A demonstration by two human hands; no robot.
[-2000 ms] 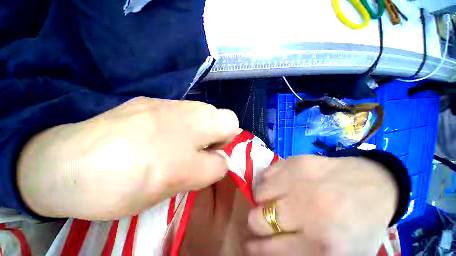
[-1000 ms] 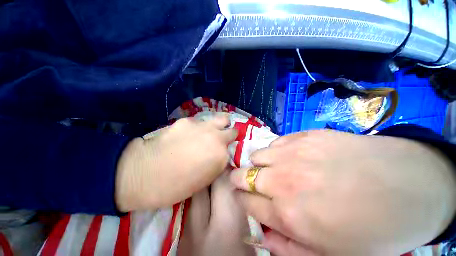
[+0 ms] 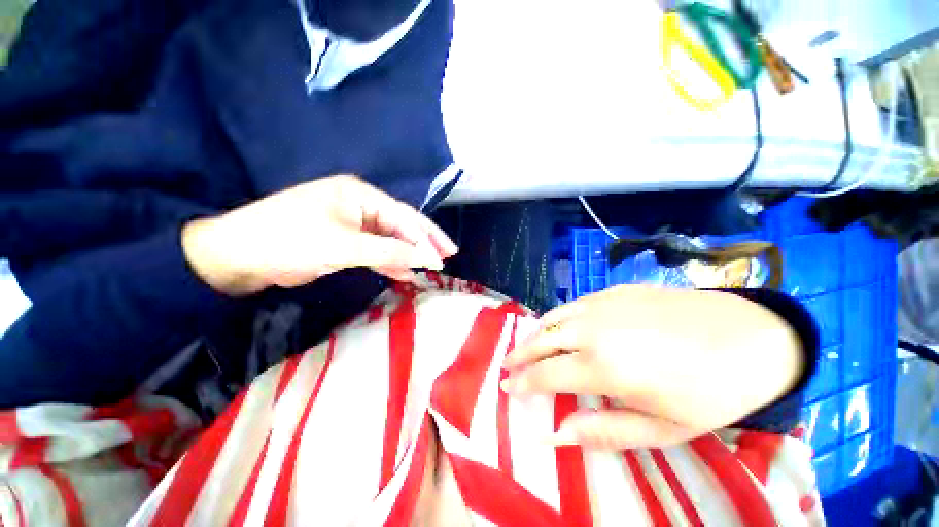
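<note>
The red-and-white striped apron [image 3: 350,412] is spread over my lap, with a fold and a small gap near its middle. My left hand [image 3: 319,235] is above its gathered far edge, thumb and fingers slightly apart, with no cloth seen between them. My right hand [image 3: 659,360] lies on the apron's right part, fingers loosely spread and holding nothing visible. The navy garment [image 3: 340,134] is heaped at the upper left, a pale strip showing on its edges. Its corner hangs over the table edge, just beyond my left fingertips.
The white machine table [image 3: 556,103] is beyond my hands. Scissors with yellow and green loops [image 3: 700,77] and an orange-brown tool [image 3: 779,70] lie on it at upper right. Dark cords cross its edge. A blue crate [image 3: 849,340] with a clear bag is below at right.
The apron that both hands gripped and held bunched now lies spread over the lap. My left hand has moved up and left, away from my right hand. The scissors are fully back in view.
</note>
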